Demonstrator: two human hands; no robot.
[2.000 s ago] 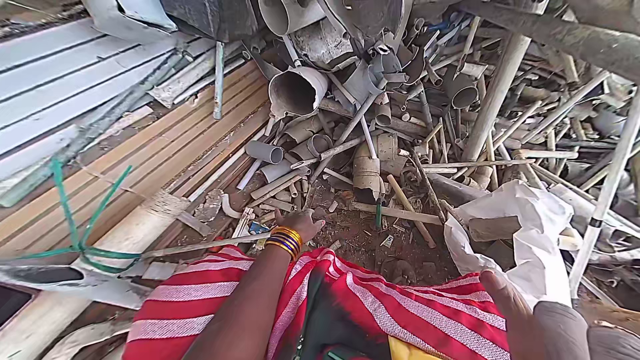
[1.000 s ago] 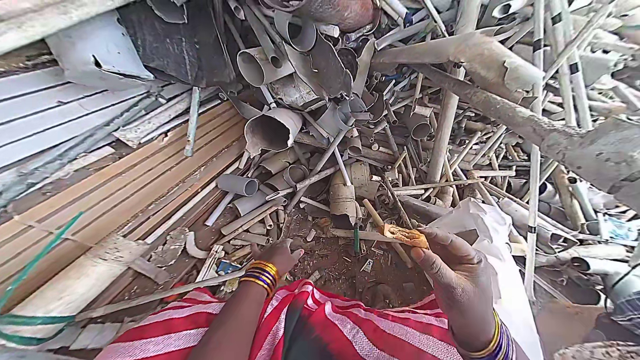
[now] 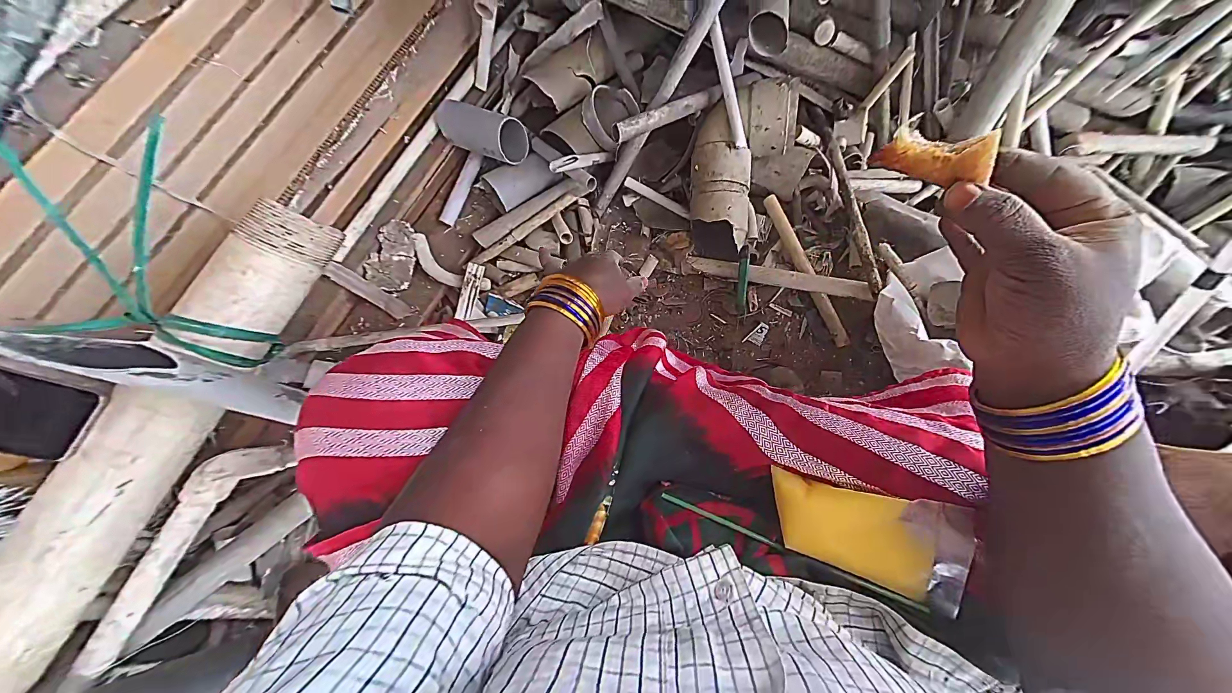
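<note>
A bitten piece of golden-brown fried food is pinched between the thumb and fingers of my right hand, raised at the right. My left hand reaches down to the littered soil beyond my lap, beside small pipe offcuts; whether its fingers hold anything cannot be told. Red cloth with white stripes covers my knees. A yellow packet or sheet lies on my lap. Just ahead of my left hand are a grey pipe piece and a broken beige pipe fitting.
Long brown slatted panels lie at the upper left. A thick whitish pipe, tied with green strap, runs along the left side. Heaped pipe scraps fill the far side. A crumpled white sack lies by my right hand.
My right hand has come up with the piece of food, which was lower one second ago. My left hand stays low near the ground. The view has tilted down.
</note>
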